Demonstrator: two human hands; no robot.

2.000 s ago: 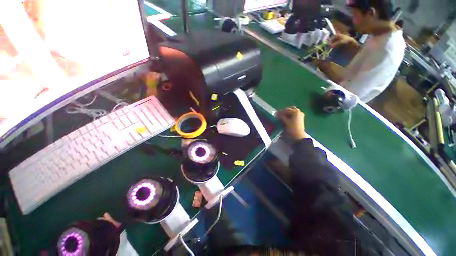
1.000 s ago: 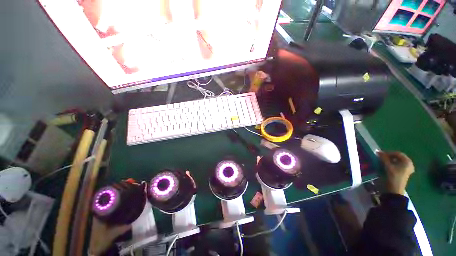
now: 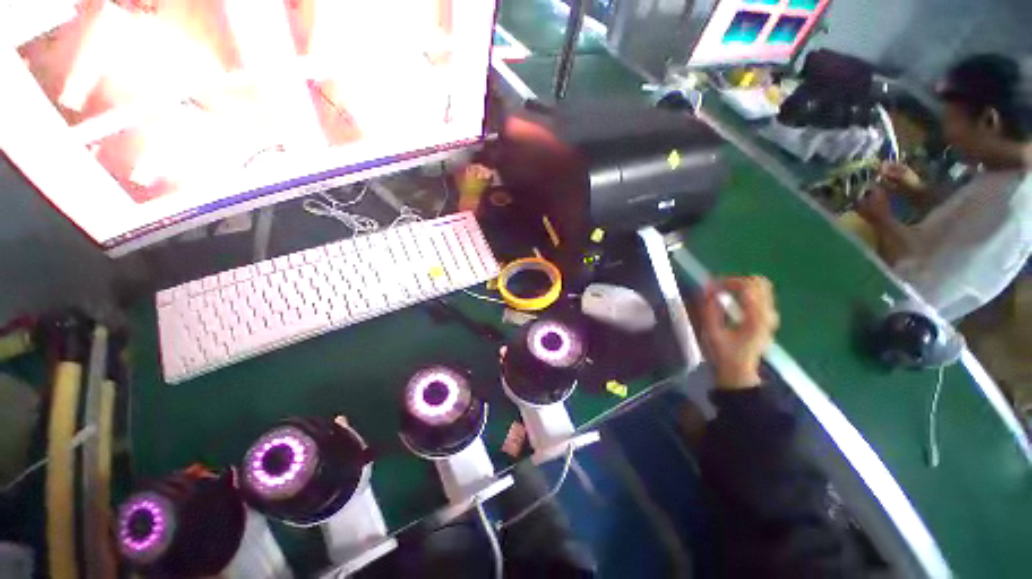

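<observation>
A row of several bullet security cameras stands along the bench's front edge, lens rings glowing purple-pink. The rightmost camera [image 3: 548,360] and its neighbour [image 3: 444,413] stand upright on white arms with thin white cables. A larger one [image 3: 303,469] is left of them, and the leftmost [image 3: 170,529] is cut by the bottom edge. My right hand [image 3: 738,322] is raised at the bench's right edge, right of the mouse, fingers curled. A small pale spot shows at its fingertips; I cannot tell whether it is a held thing. My left hand is not visible.
Behind the cameras are a white keyboard [image 3: 328,294], a bright monitor [image 3: 260,102], a yellow tape roll [image 3: 530,284], a white mouse [image 3: 617,307] and a black printer-like box [image 3: 645,170]. Yellow strips [image 3: 62,464] stand at left. Another camera [image 3: 909,337] and a person [image 3: 973,226] are at right.
The view swung left, then partly back right. My left hand, seen at the leftmost camera one second ago, is out of sight. My right hand is now raised, with fingers curled upward.
</observation>
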